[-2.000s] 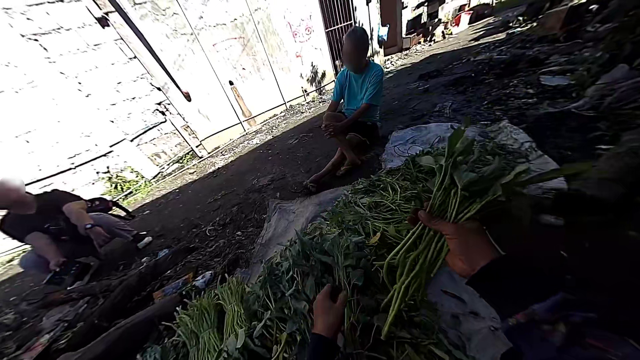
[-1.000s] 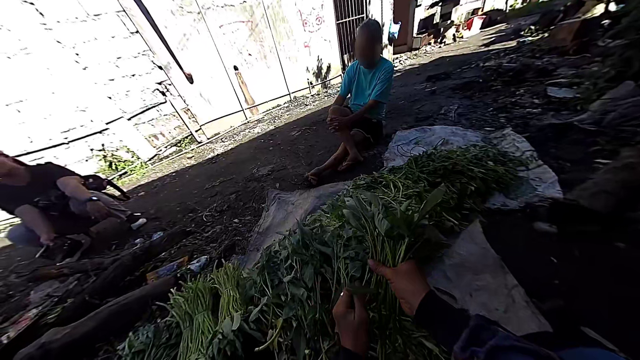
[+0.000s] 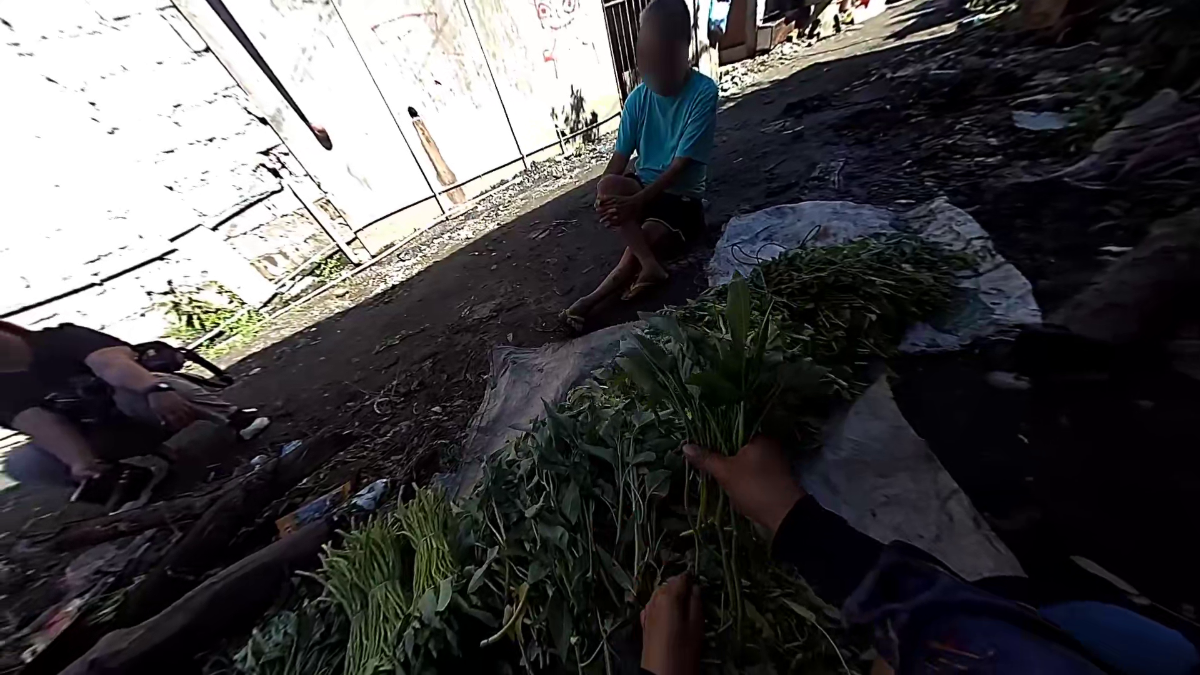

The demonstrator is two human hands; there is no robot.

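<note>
My right hand (image 3: pixel 748 480) is closed around a bunch of long-stemmed leafy greens (image 3: pixel 736 375), its leaves pointing up and away, its stems hanging below the fist. Lower and to the left, my left hand (image 3: pixel 672 623) rests at the near side of the greens pile (image 3: pixel 572 506); its fingertips are among stems, and whether it grips any is hard to tell. Bundles of pale green stems (image 3: pixel 389 572) lie at the pile's left end. A looser heap of greens (image 3: pixel 834 291) spreads over the sacking farther off.
Woven plastic sacking (image 3: pixel 900 478) lies under the greens on dark soil. A person in a blue shirt (image 3: pixel 670 122) sits beyond the pile. Another person in dark clothes (image 3: pixel 75 375) crouches at the left. Logs (image 3: pixel 206 591) lie at lower left; a pale wall (image 3: pixel 112 141) stands behind.
Two seconds ago my right hand held a bunch of greens up higher; one second ago it was low, near my left hand. Now it is raised somewhat again, with a bunch upright in it.
</note>
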